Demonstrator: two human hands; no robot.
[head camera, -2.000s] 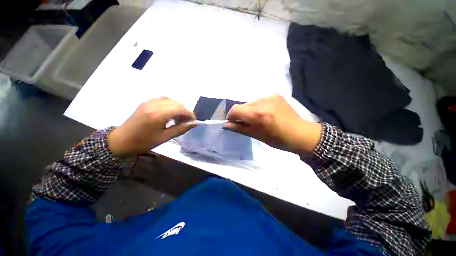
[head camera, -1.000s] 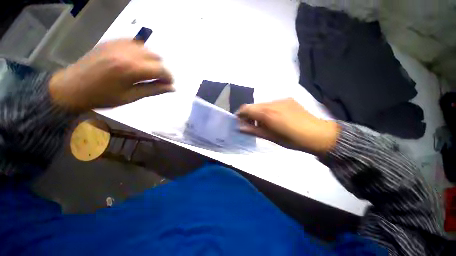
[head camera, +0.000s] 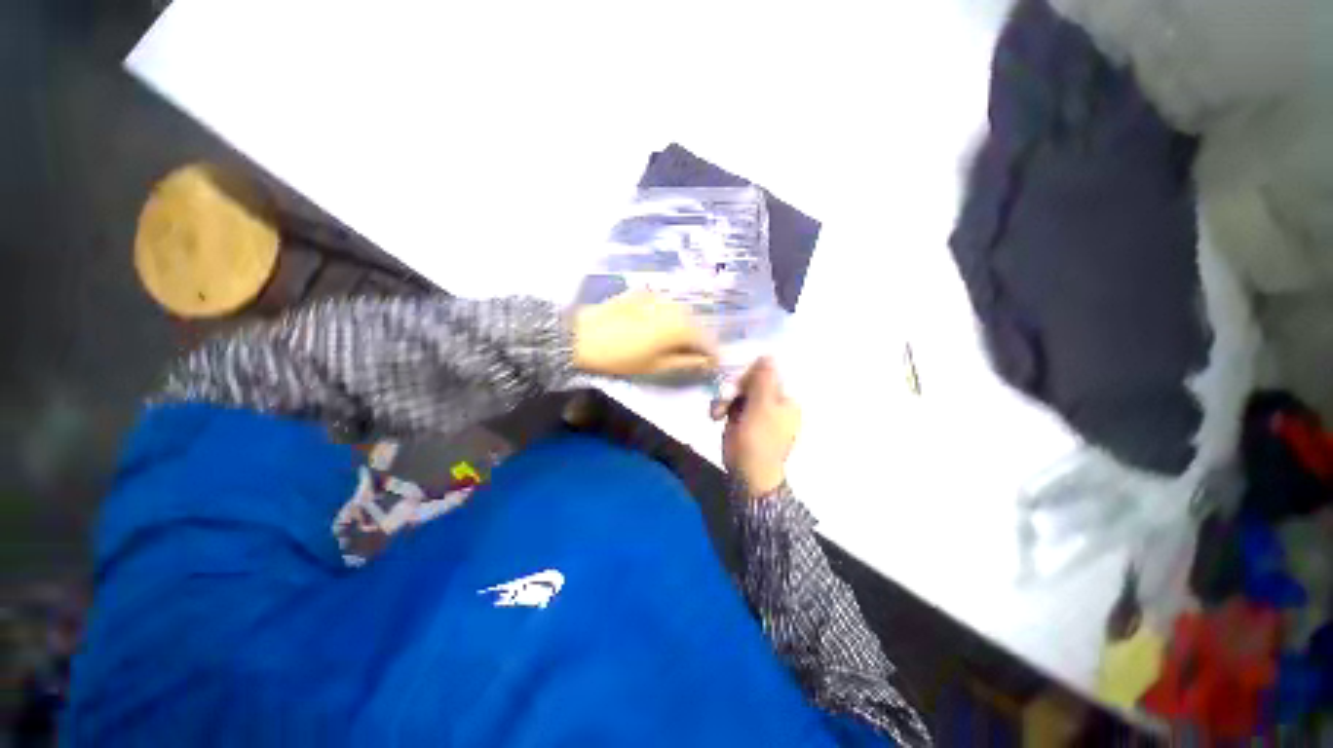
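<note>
A folded dark garment lies on the white table, its far and right parts showing beyond the bag. A clear, shiny polybag lies over the rest of it. My left hand is at the bag's near left part, fingers together and blurred; its grip is unclear. My right hand is just right of it at the table's front edge, with fingertips pinched on the bag's near end. The fingertips of both hands almost meet. How far the garment sits inside the bag is hard to see.
A loose dark garment pile lies at the right by the plastic-covered wall. Small snips lie between. Whitish empty bags and coloured scraps are at the lower right. A wooden stool stands left, below the table edge.
The view has turned and shifted. My left hand has come back from the left to the bag. The bag's raised opening now lies flat, and both hands are at its near end.
</note>
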